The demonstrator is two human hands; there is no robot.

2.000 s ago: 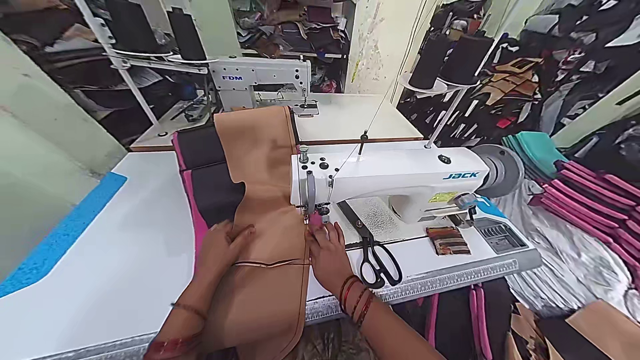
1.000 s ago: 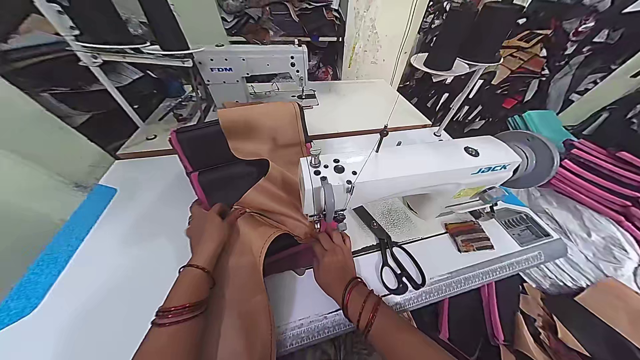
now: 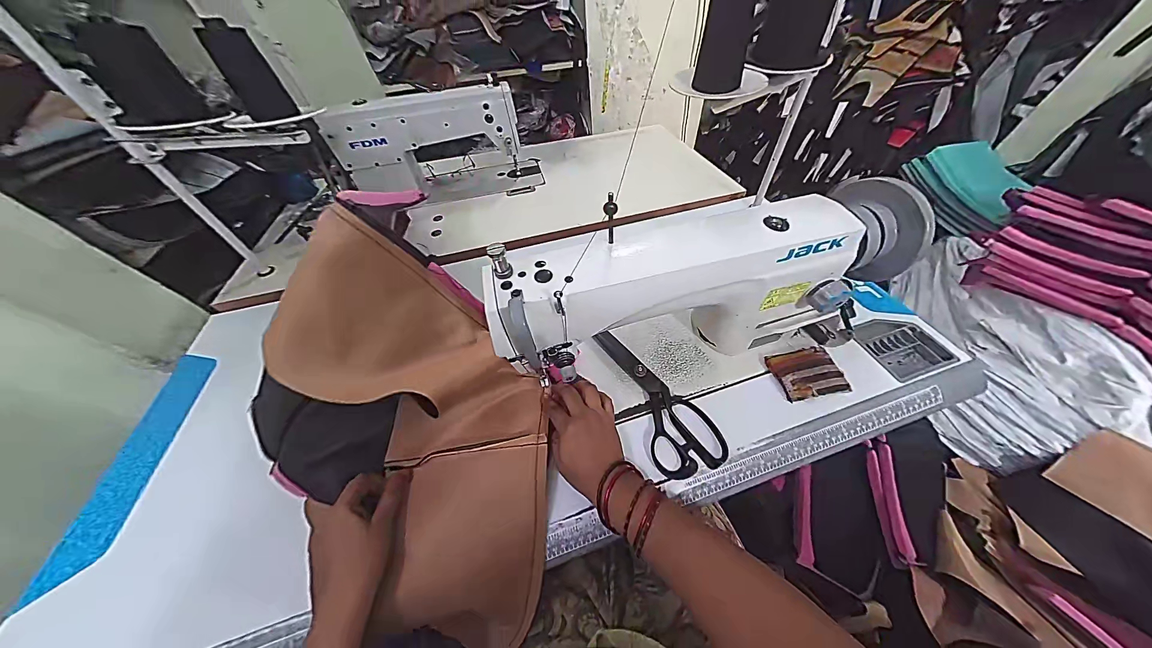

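A white Jack sewing machine [image 3: 684, 261] stands on the table, and the edge of a tan fabric piece [image 3: 378, 306] lies under its needle area. Black material [image 3: 328, 441] with pink edging shows beneath the tan. My left hand [image 3: 355, 531] pinches the tan piece by a dark-edged seam, left of the machine head. My right hand [image 3: 583, 432] lies just in front of the presser foot, its fingertips at the fabric's right edge; a small pink bit shows beside them. Black-handled scissors [image 3: 679, 436] lie on the machine bed, right of my right hand.
A striped fabric scrap [image 3: 807, 373] lies on the bed. Behind stands an FDM sewing machine [image 3: 423, 135] on its own table. Black thread cones [image 3: 724, 45] are on stands. Stacked pink-edged pieces [image 3: 1062, 252] are at the right, with more cut pieces [image 3: 1035, 531] below. A measuring tape runs along the table's front edge.
The tan fabric has turned and now spreads to the left of the needle area, with its black side at the left. My left hand has moved lower on it. My right hand stays near the presser foot.
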